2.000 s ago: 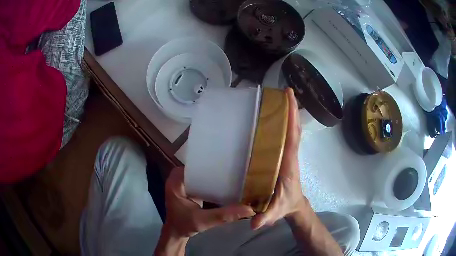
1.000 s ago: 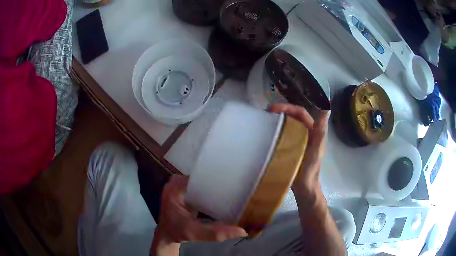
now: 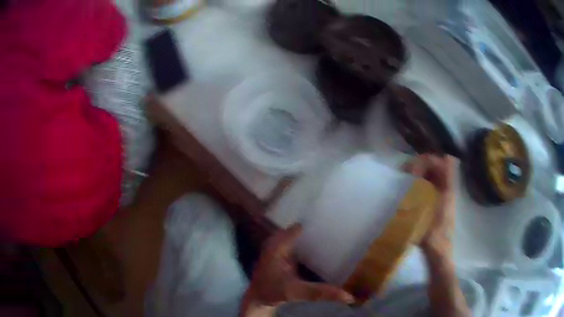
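The frame is blurred. A white drum-shaped cover [image 3: 352, 213] with a wood-look base [image 3: 399, 238] against its right side is held tilted over the table's near edge and my lap. My left hand [image 3: 287, 278] is at the lower end of the assembly, its fingers along the lower edge of the cover and base. My right hand [image 3: 440, 204] holds the outer face of the wood-look base, with its fingers over the upper end. The inside of the assembly is hidden.
A nested white cup and drum [image 3: 275, 127], dark brown bases [image 3: 365, 49] and another wood-look base [image 3: 506, 162] lie on the table [image 3: 216, 49]. A phone [image 3: 166, 60] is at the table's left. A white ring part [image 3: 537, 236] and cartons [image 3: 457, 68] are right. A person's red sleeve [image 3: 59, 124] is left.
The assembly and both hands have moved right and down in the picture, and the assembly is more tilted. The view has shifted too, with the table items now further right. Both hands still hold the assembly.
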